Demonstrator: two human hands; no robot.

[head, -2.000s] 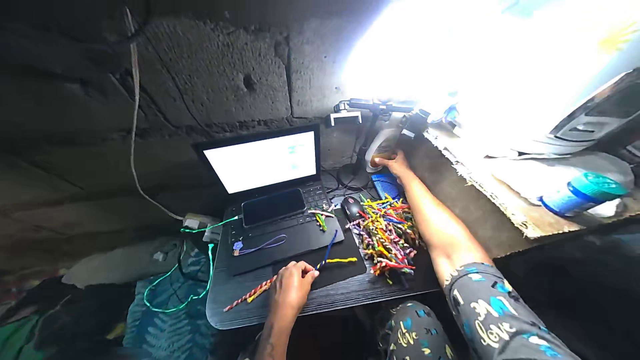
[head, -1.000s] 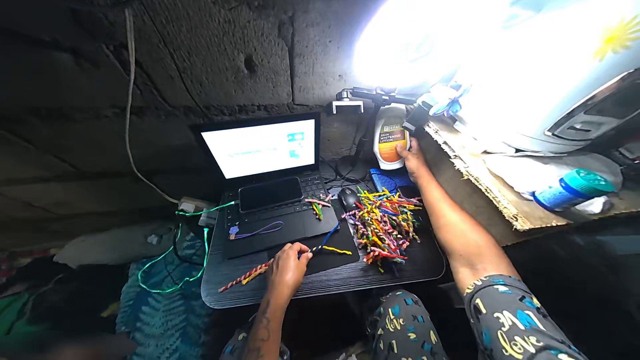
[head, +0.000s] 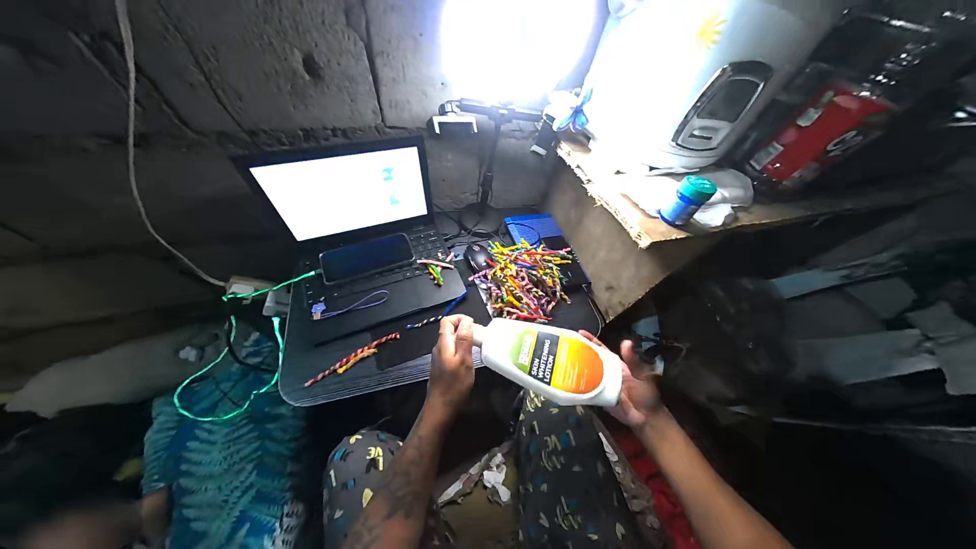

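A white lotion bottle (head: 549, 360) with a green and orange label lies sideways between my hands, above my lap. Its neck end is gripped by my left hand (head: 456, 358), and my right hand (head: 633, 385) holds the base. Behind the bottle, a pile of colorful twisted cords (head: 526, 280) rests on the small table (head: 305, 393) beside a black mouse (head: 478, 258). A red twisted piece (head: 351, 358) and a blue one (head: 438, 314) lie at the front of the table, left of the bottle.
An open laptop (head: 343, 191) with a phone (head: 366, 258) on its keyboard stands behind. A lit lamp (head: 518, 46) is at the wall. On the right shelf (head: 610, 202) sits a blue jar with a teal lid (head: 688, 200). Green cable (head: 229, 415) hangs at left.
My right hand has brought the bottle from beside the lamp stand to over my lap. My left hand has left the twisted pieces on the table and now grips the bottle's neck end.
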